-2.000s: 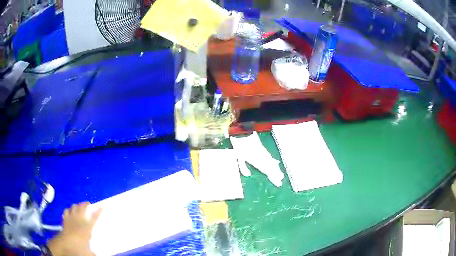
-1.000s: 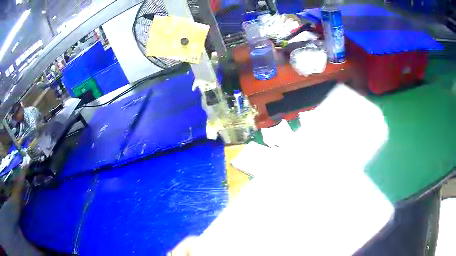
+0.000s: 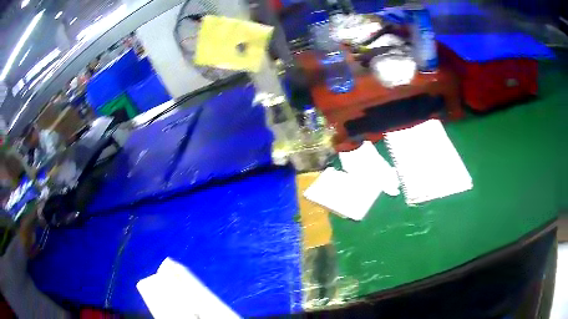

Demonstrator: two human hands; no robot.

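Observation:
The end of a white flat bar, likely one or two power strips (image 3: 184, 291), shows at the bottom, left of centre. It slants over the blue sheeting (image 3: 224, 218), and its near part is cut off by the frame edge. Whether it touches the sheeting I cannot tell. Neither my left hand nor my right hand is in view. No cord shows on the bar.
On the green mat (image 3: 398, 249) lie a white pad (image 3: 341, 194), a limp white glove (image 3: 364, 163) and a spiral notebook (image 3: 428, 163). Behind stand a red box (image 3: 324, 99) with a bottle (image 3: 337, 71) and can (image 3: 425, 43). A blurred person's arm (image 3: 26, 233) shows far left.
The large white strips that covered the pads and mat are gone from there; a white bar end now shows lower left. The pad is turned compared with two seconds ago. The view has shifted slightly.

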